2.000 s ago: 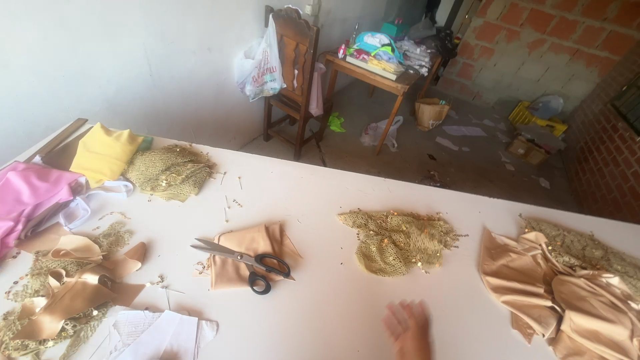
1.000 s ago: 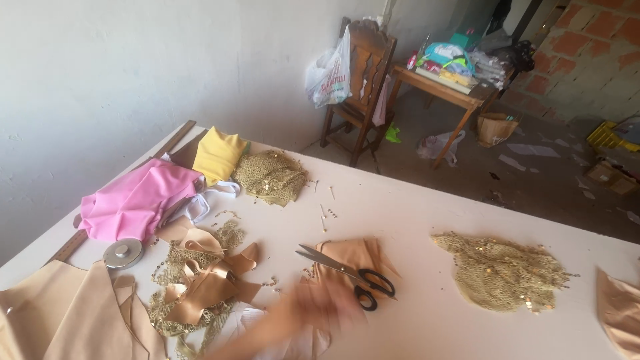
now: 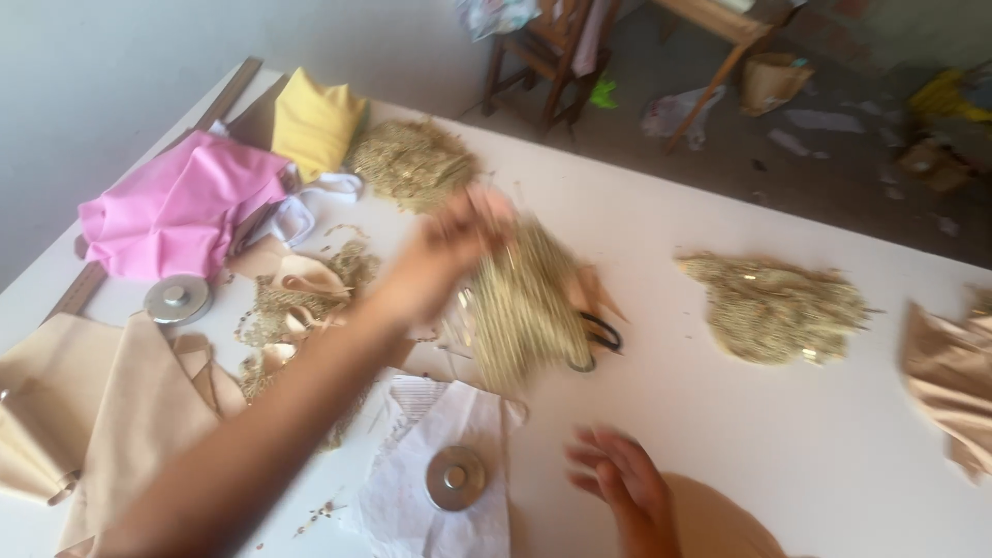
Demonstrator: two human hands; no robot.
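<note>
My left hand (image 3: 457,240), blurred by motion, grips a piece of gold sequined mesh fabric (image 3: 527,310) that hangs over the scissors and a folded tan satin piece (image 3: 593,291). Only the black handles of the scissors (image 3: 603,333) show beyond the mesh. Low in the view, my right hand (image 3: 624,473) is held above the white table (image 3: 744,434), fingers apart and holding nothing. Between the hands and to the left, a round metal weight (image 3: 456,478) rests on white paper pattern pieces (image 3: 403,496). Another gold mesh piece (image 3: 775,310) lies right of the scissors.
Pink fabric (image 3: 182,205), yellow fabric (image 3: 314,124) and a gold mesh pile (image 3: 415,163) lie at the back left. A second metal weight (image 3: 177,299) sits near beige fabric (image 3: 139,418) and scraps. Brown satin (image 3: 949,380) is at the right edge. A wooden chair (image 3: 554,54) stands beyond the table.
My left hand has moved up and now holds a gold mesh piece over the scissors, which lay uncovered before. My right hand has come into view since one second ago.
</note>
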